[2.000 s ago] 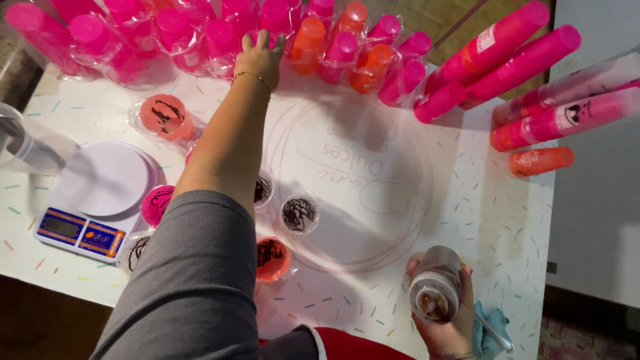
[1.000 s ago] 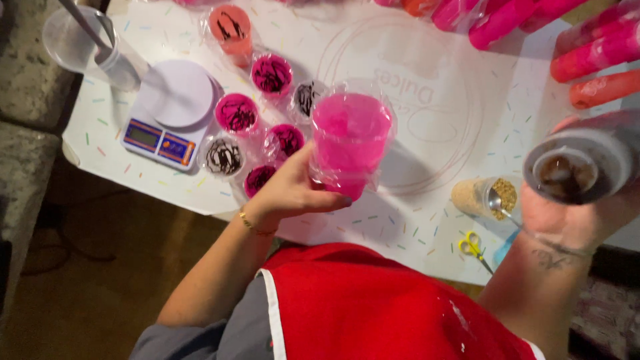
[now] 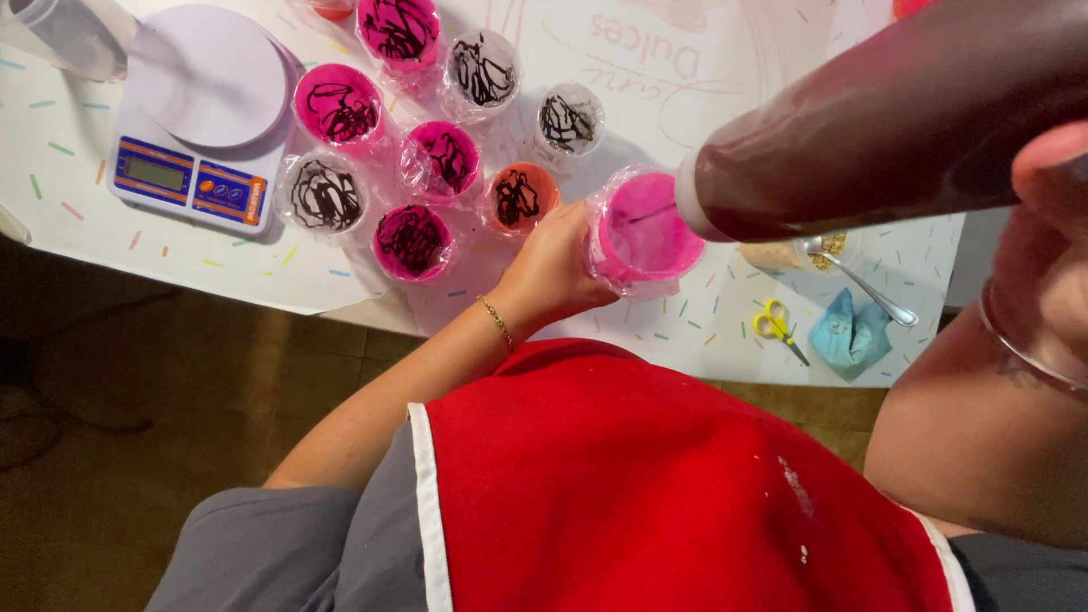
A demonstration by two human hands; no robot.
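My left hand (image 3: pixel 557 272) grips a pink plastic cup (image 3: pixel 650 234) with a clear plastic wrap around it, near the table's front edge. My right hand (image 3: pixel 1050 221) holds a squeeze bottle of dark brown sauce (image 3: pixel 858 127), tipped with its nozzle end at the cup's mouth. A thin dark streak shows inside the cup. Left of it stand several wrapped cups with dark sauce lines inside: an orange cup (image 3: pixel 520 200), pink cups such as this pink one (image 3: pixel 413 243), and clear cups such as this clear one (image 3: pixel 323 194).
A white kitchen scale (image 3: pixel 208 76) sits at the left beside a clear plastic container (image 3: pixel 72 34). On the right lie yellow-handled scissors (image 3: pixel 780 327), a crumpled blue cloth (image 3: pixel 848 331), and a container of brown crumbs (image 3: pixel 824 253) with a metal spoon (image 3: pixel 875 293). The table's front edge runs close to the red apron.
My left hand was at the far rows of cups, then came back holding the pink cup. My right hand has raised the bottle and tipped it over that cup.
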